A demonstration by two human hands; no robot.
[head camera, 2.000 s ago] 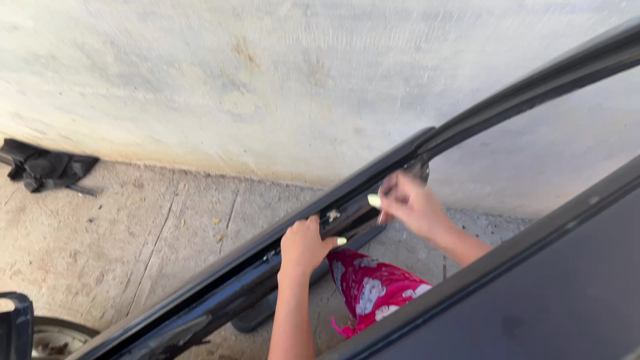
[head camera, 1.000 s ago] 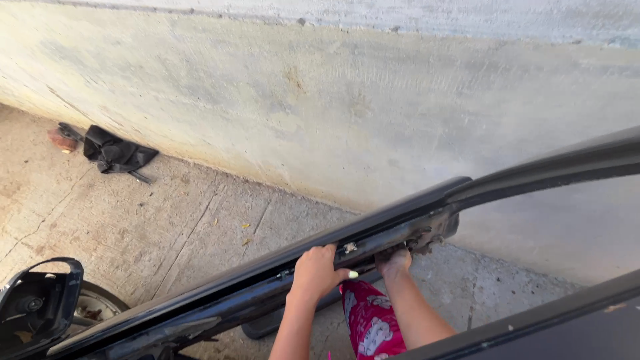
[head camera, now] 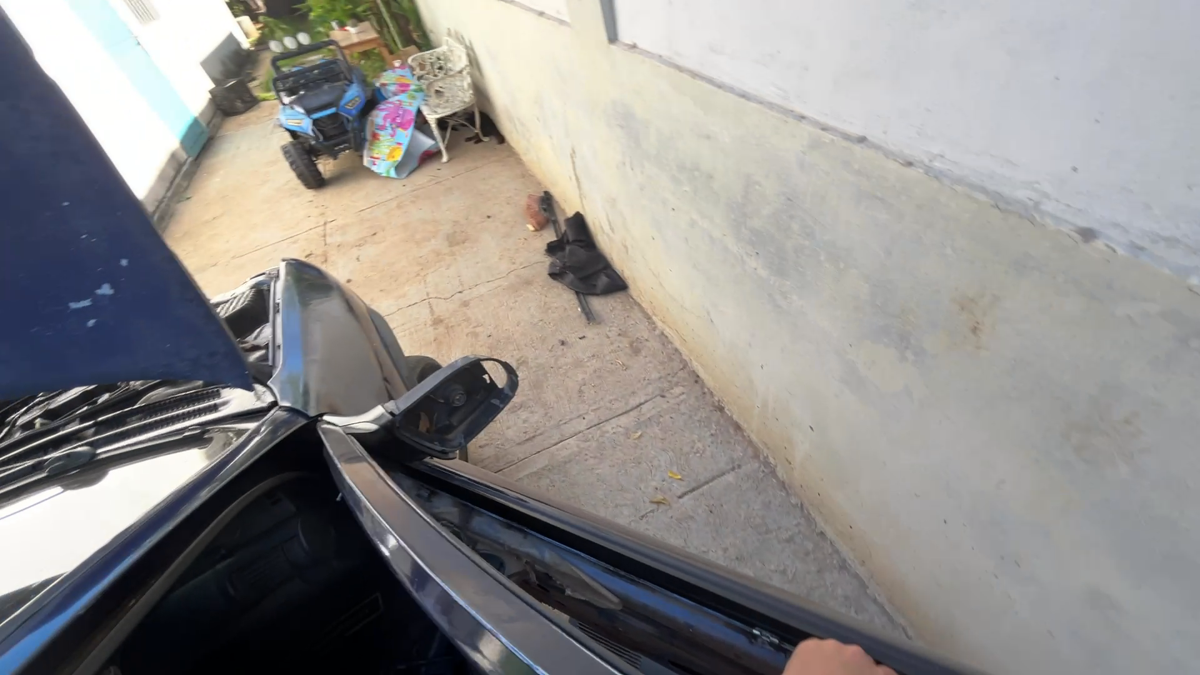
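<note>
At the bottom edge of the head view, right of centre, part of one hand (head camera: pixel 834 658) shows against the top of an open car door (head camera: pixel 656 567). It looks like my left hand; its fingers are mostly cut off, so its grip cannot be told. My right hand is out of view. The door's window frame (head camera: pixel 422 553) slants down from the side mirror housing (head camera: pixel 457 405), which has no glass in its visible opening. Left of the door lies the dark car interior (head camera: pixel 281 581).
A raised blue hood (head camera: pixel 103 244) fills the left. A pale wall (head camera: pixel 891 328) runs along the right. On the concrete lie a black cloth (head camera: pixel 583 262) and a reddish object (head camera: pixel 535 213). Farther off stand a blue toy car (head camera: pixel 323 108) and a white metal chair (head camera: pixel 448 84).
The view has swung far toward the car's front. Both hands were at the door's top part; now only part of one shows at the bottom edge.
</note>
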